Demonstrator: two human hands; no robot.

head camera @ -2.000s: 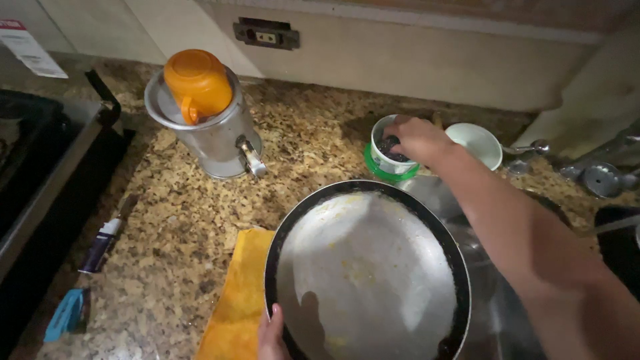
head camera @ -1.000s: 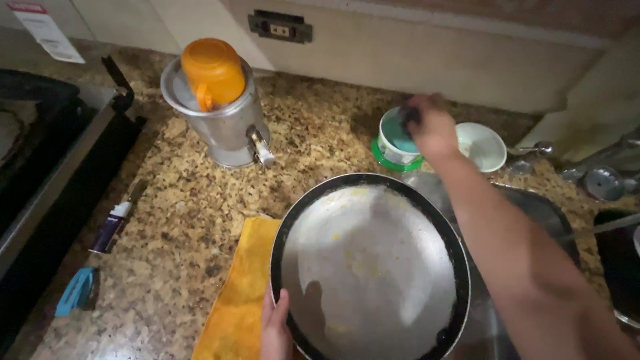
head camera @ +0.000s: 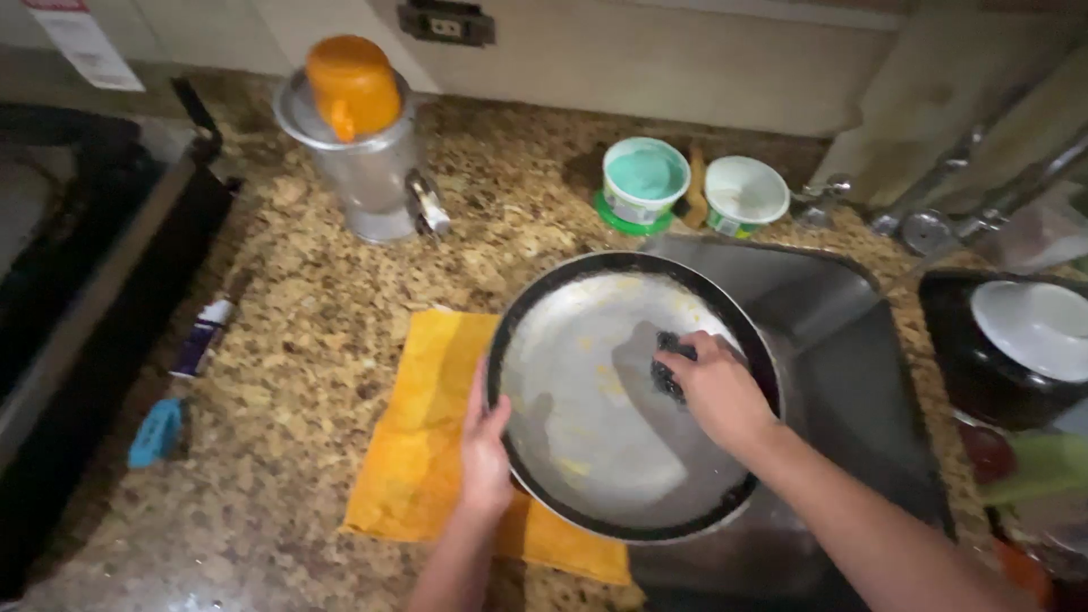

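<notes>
My left hand (head camera: 487,446) grips the left rim of a round metal pan (head camera: 586,433) with a dark edge. The pan is tilted above an orange cloth (head camera: 408,442) and the edge of the sink. Yellowish residue marks its inner surface. Pinched in the fingers of my right hand (head camera: 718,382) is a dark scouring pad (head camera: 670,365), over the right part of the pan's inside. Behind the pan stands a white tub of turquoise cleaning paste (head camera: 648,174) on a green lid (head camera: 631,219). An open white tub (head camera: 746,194) is to its right.
A metal pot (head camera: 370,183) with a spout holds an upturned orange cup (head camera: 353,85). The stove (head camera: 110,280) lies at left, near a small tube (head camera: 202,338) and a blue object (head camera: 155,433). The dark sink (head camera: 858,374), taps (head camera: 926,229) and a white bowl (head camera: 1037,327) are at right.
My right hand has moved from the tub of turquoise paste down to the inside of the pan, with the dark pad in its fingers. My left hand still holds the pan's rim.
</notes>
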